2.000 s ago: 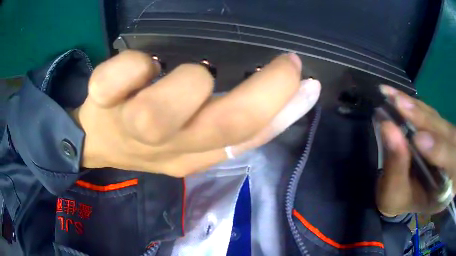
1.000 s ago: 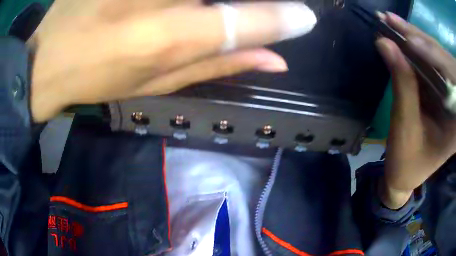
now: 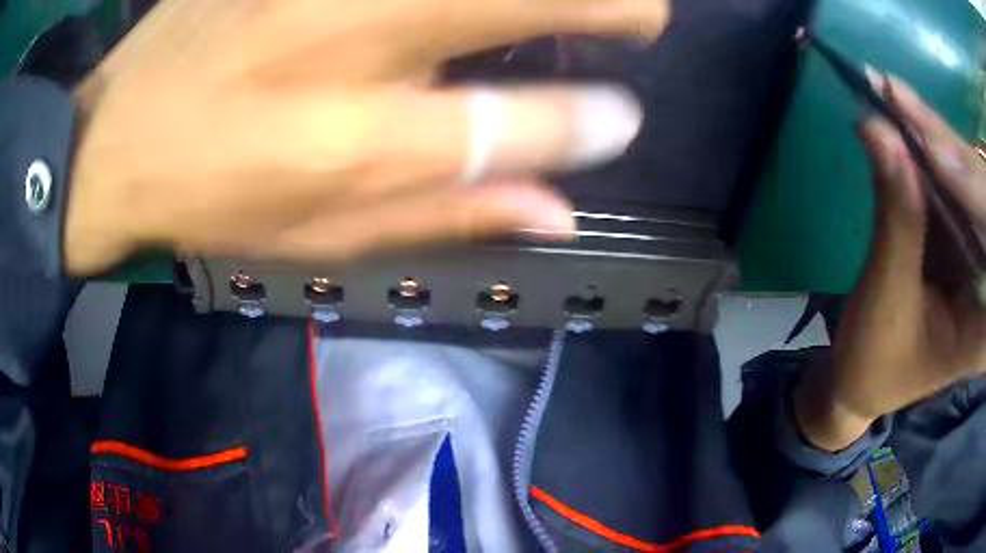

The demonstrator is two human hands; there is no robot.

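Observation:
The metal fixture bar (image 3: pixel 454 274) lies along the tray's near edge. Its four left nests each show a copper coil, such as the one at the far left (image 3: pixel 241 280); its two right nests show no copper. My left hand (image 3: pixel 314 140), blurred and with white coverings on one finger, is over the black tray (image 3: pixel 692 130), fingers apart, nothing seen in it. My right hand (image 3: pixel 903 248) holds dark tweezers (image 3: pixel 903 124) right of the tray. A tiny coppery glint, possibly a coil, shows at their tips (image 3: pixel 802 39).
A glossy green bench top (image 3: pixel 805 232) shows at the right and in small parts at the left. My dark grey, orange-trimmed jacket (image 3: pixel 638 432) is close below the bar. My left hand hides much of the tray.
The tweezers have moved from over the tray to right of it. The bar and tray appear further left in view. My left hand has shifted slightly down.

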